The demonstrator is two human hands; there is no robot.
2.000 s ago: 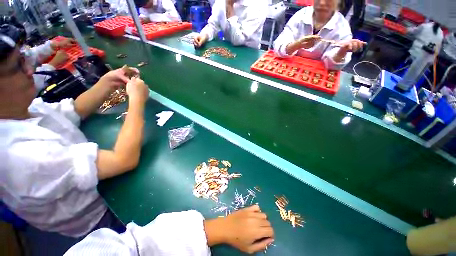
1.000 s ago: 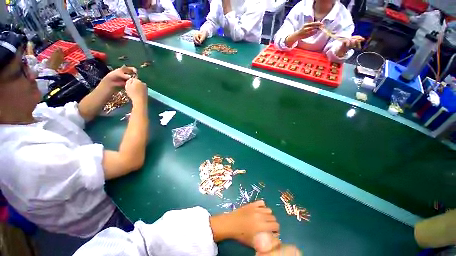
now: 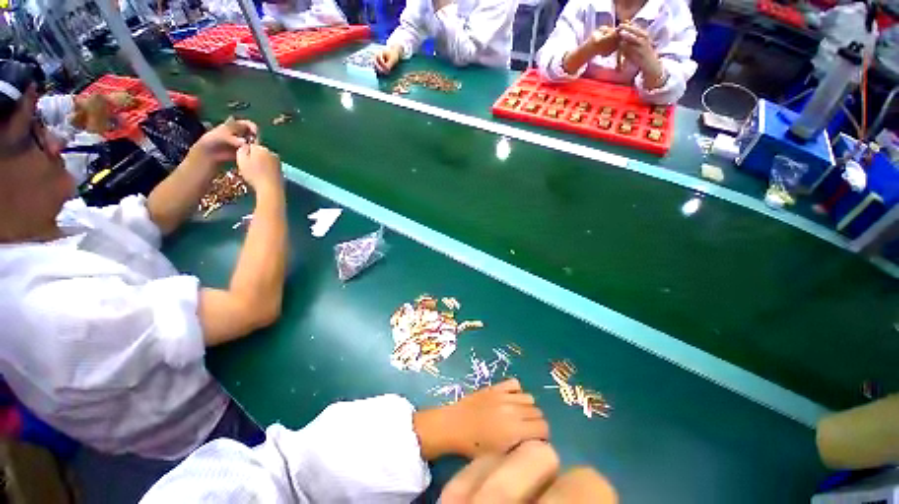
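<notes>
My left hand (image 3: pixel 485 421) is over the green bench at the bottom middle, knuckles up, fingertips hidden. My right hand (image 3: pixel 532 478) is close to it, blurred and cut off by the bottom edge. Whether either holds anything is hidden. Beyond my left hand are a large pile of gold-coloured connector pieces (image 3: pixel 424 336), scattered thin silver pins (image 3: pixel 483 368) and a smaller group of gold pieces (image 3: pixel 579 390) to the right.
A zip bag (image 3: pixel 358 255) and a white scrap (image 3: pixel 323 220) lie farther left. A person in white (image 3: pixel 118 315) works at left. The conveyor belt (image 3: pixel 591 236) runs beyond the teal edge. Across it are people and a red tray (image 3: pixel 587 113). A yellowish cylinder (image 3: pixel 860 434) stands at right.
My right hand has come into view at the bottom, beside my left hand. My left hand stays near the pins. The person across the belt has brought both hands together.
</notes>
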